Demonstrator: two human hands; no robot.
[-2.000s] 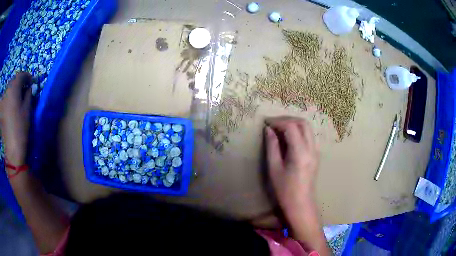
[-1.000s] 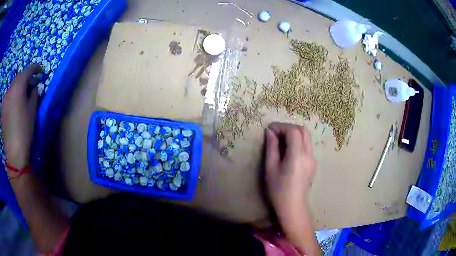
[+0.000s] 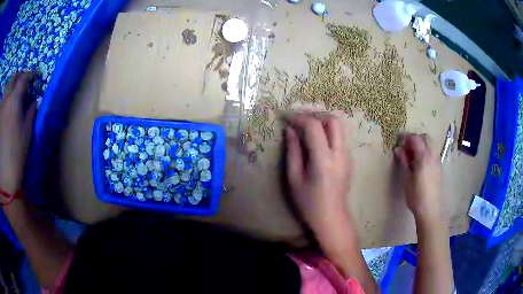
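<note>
My left hand [image 3: 20, 115], red band at the wrist, reaches into the large blue tote of blue-and-white parts [image 3: 49, 28] at the left. Its fingers are bent; what they hold is hidden. My right hand [image 3: 320, 158] is on the cardboard mat [image 3: 258, 207], its fingertips at the lower edge of the loose brass pins [image 3: 367, 80]. It is blurred, with thumb and fingers bent, and I cannot tell if it holds anything. A small blue tray [image 3: 218, 172] full of blue-and-white parts lies between my hands.
Another person's hand [image 3: 420, 166] is right of mine, below the pins. A lighter cardboard square [image 3: 157, 63] carries a round white cap [image 3: 234, 30]. At the right are squeeze bottles [image 3: 457, 84], tissue [image 3: 422, 27], a phone [image 3: 472, 118] and a thin metal rod [image 3: 448, 143].
My right hand has moved up and slightly left to the pins. Another person's hand has come in at the right, over the rod's lower part. My left hand stays in the tote. The view has shifted slightly.
</note>
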